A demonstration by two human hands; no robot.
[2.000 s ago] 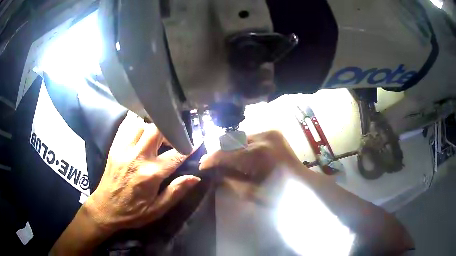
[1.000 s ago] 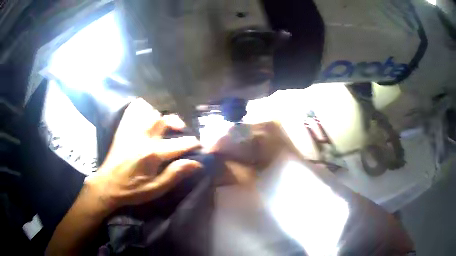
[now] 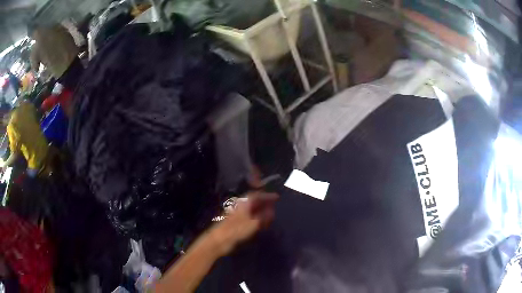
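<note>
The dark garment (image 3: 355, 212) lies across the lower middle and right. Its white panel (image 3: 438, 183) with black "@ME·CLUB" lettering is at the right, and a small white patch (image 3: 307, 184) lies on the dark cloth near the middle. My left hand (image 3: 249, 214) is raised from the bottom edge, left of this patch. Its fingers are blurred and bent, with a thin pale streak beside them; I cannot tell whether they hold anything. My right hand is not in view.
A large dark cloth pile (image 3: 149, 109) with shiny black plastic stands at the left. A pale stool-like frame (image 3: 292, 57) is behind. Pale cloth (image 3: 337, 117) lies beyond the garment. A person in yellow (image 3: 28, 137) is far left.
The view has swung left, away from the sewing machine head. My left hand has left the needle area and is beside the garment; my right hand has gone out of view.
</note>
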